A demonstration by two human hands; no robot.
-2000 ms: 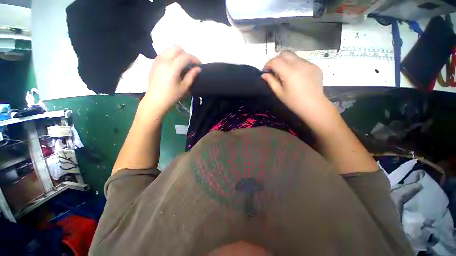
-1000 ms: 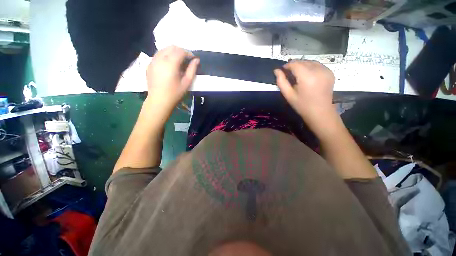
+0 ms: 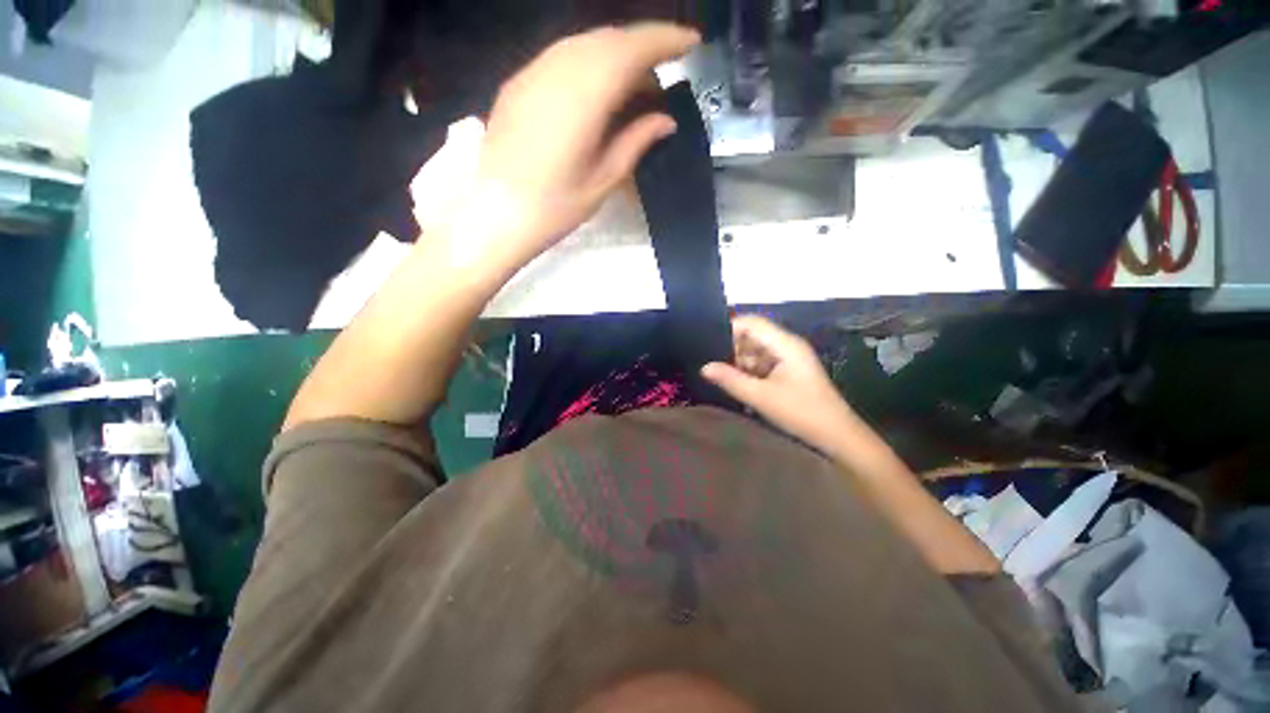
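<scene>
A folded black fabric strip [image 3: 683, 223] runs from the sewing machine [image 3: 745, 70] down over the table edge. My left hand [image 3: 578, 132] is at the strip's upper end beside the machine, thumb and fingers spread; whether it touches the strip is unclear. My right hand [image 3: 777, 369] holds the strip's lower end between thumb and fingers, just below the table edge. The needle area is blurred. Black cut pieces [image 3: 286, 195] lie on the table left of my left hand.
A phone [image 3: 1093, 192] lies on the table at right beside red-orange scissors [image 3: 1180, 216]. A blue strap [image 3: 999, 209] hangs left of the phone. A container of pale scraps [image 3: 1128, 585] stands at lower right. A cluttered shelf [image 3: 84, 404] is at left.
The strip has turned from level to upright, with its upper end at the machine. My left hand has moved up and right; my right hand has moved down. The view has shifted.
</scene>
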